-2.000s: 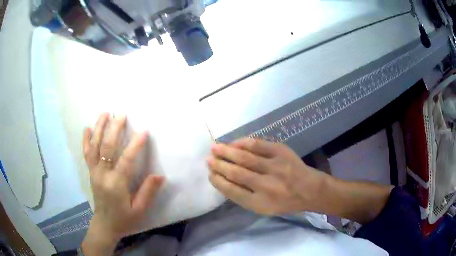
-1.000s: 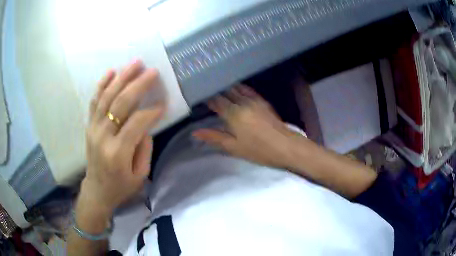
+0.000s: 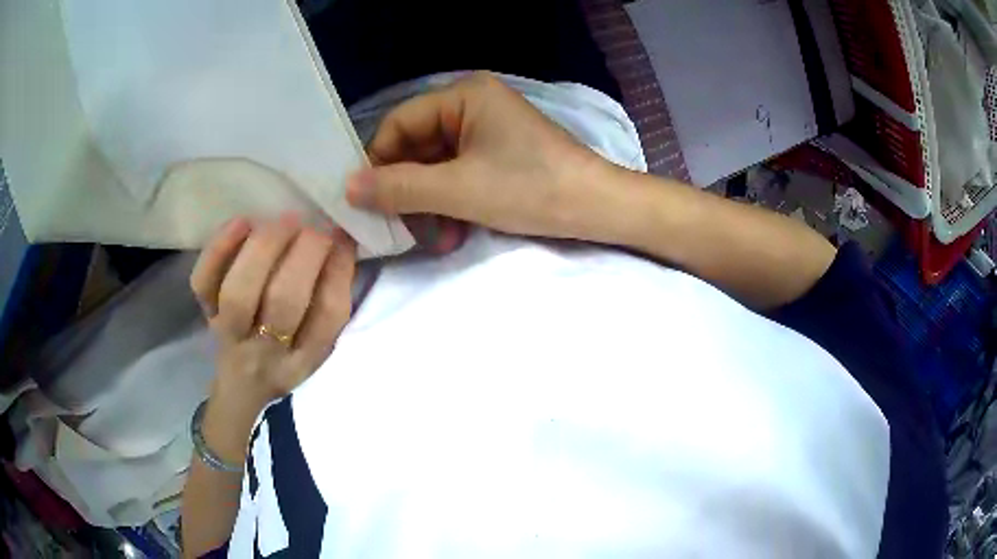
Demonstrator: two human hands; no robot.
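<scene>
A pale cream fabric panel hangs over the front edge of the table towards my lap, at the upper left. My left hand, with a ring and a bracelet, holds its lower edge, fingers curled over the fabric. My right hand pinches the right edge of the panel near its lower corner between thumb and fingers. The panel edge shows as a thin line where layers meet. The panel is folded or raised a little above my left fingers. The sewing machine head is out of the picture.
Crumpled off-white pieces lie in a heap at the lower left. A red and white basket with pale fabric stands at the upper right, above a blue crate. A white board or box is beside it. White cloth covers my lap.
The view has tilted down from the table to my lap. My right hand has come up from below the table edge and taken the panel's edge. My left hand, flat before, now grips the lower edge.
</scene>
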